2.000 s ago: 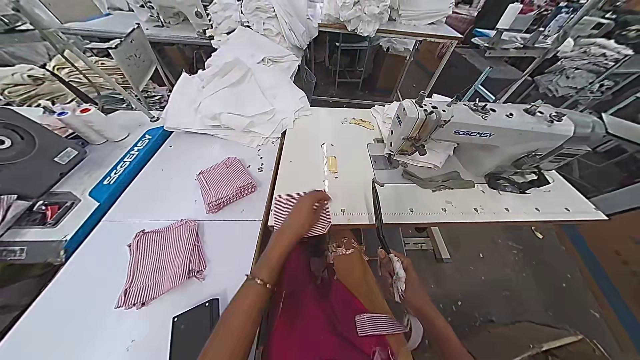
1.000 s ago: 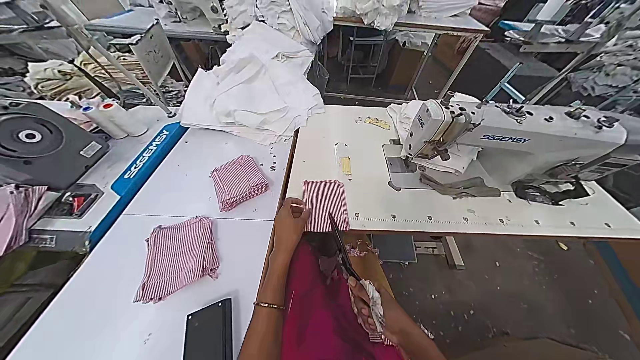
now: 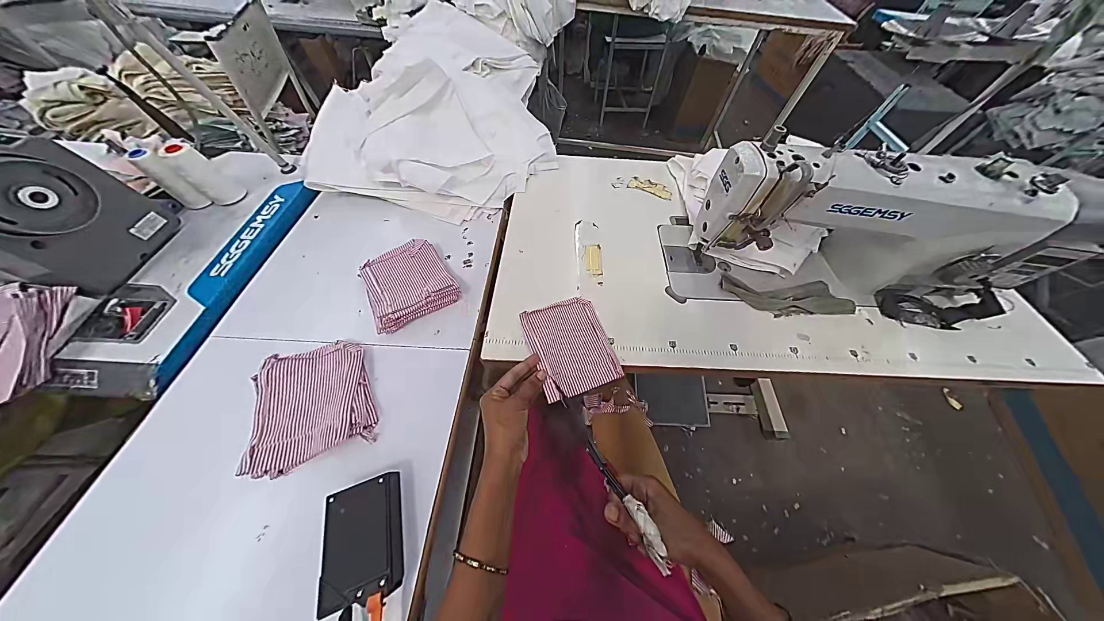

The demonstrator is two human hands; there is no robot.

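Observation:
My left hand (image 3: 513, 401) pinches the lower left edge of a red-and-white striped fabric piece (image 3: 571, 345), which lies partly on the sewing table's front edge. Below that piece, my right hand (image 3: 651, 517) grips a pair of scissors (image 3: 608, 470) whose handle is wrapped in white cloth; the blades point up at the fabric's lower edge. Their tips are hard to make out. On the left table are two stacks of striped pieces, an upper stack (image 3: 410, 286) and a lower stack (image 3: 312, 407).
A white industrial sewing machine (image 3: 897, 216) stands on the right, with grey cloth (image 3: 785, 297) at its base. White fabric (image 3: 440, 121) is heaped behind. A black flat device (image 3: 362, 543) lies at the left table's front; thread cones (image 3: 198, 172) stand further left.
Two seconds ago my left hand lay over the striped piece; now it holds its lower left edge. The scissors were lower right of the piece, rose to its lower edge, and are now just below it.

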